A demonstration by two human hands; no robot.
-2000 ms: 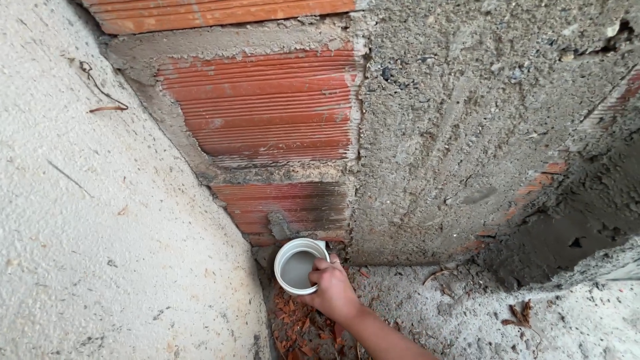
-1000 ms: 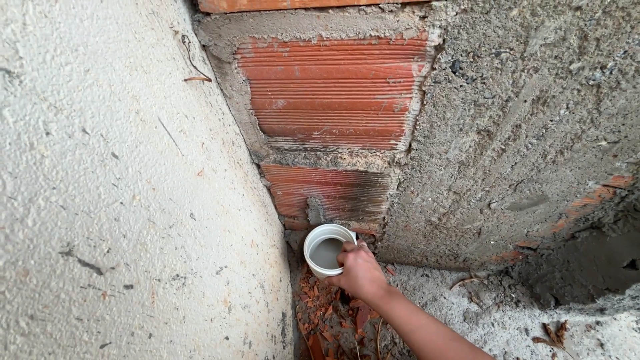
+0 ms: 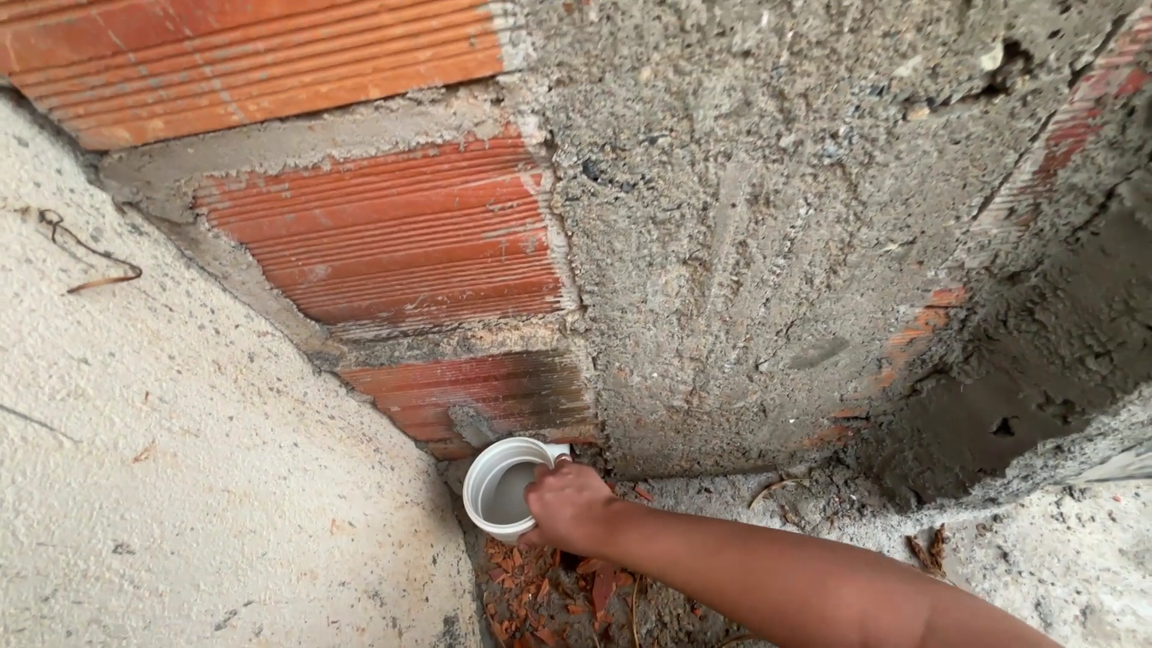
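A white plastic cup [image 3: 506, 489] with a handle is near the foot of the wall, tilted so that its greyish inside shows. My right hand [image 3: 571, 506] grips it by the handle side, the forearm reaching in from the lower right. Just above the cup is the lowest red hollow clay brick [image 3: 477, 391], with a dark patch and a smear of grey mortar [image 3: 471, 425] on it. Whether liquid is in the cup I cannot tell. My left hand is out of view.
A rough white wall [image 3: 225, 450] with a bent wire [image 3: 94, 261] stands at the left. Grey concrete [image 3: 720, 252] adjoins the bricks, with darker wet-looking mortar [image 3: 1008, 405] at the right. Broken brick pieces [image 3: 522, 585] lie under the cup, and a dry leaf [image 3: 927, 549] lies on the ledge.
The view has shifted between frames. My right hand keeps its hold on the cup by the lowest brick; no other plain change shows.
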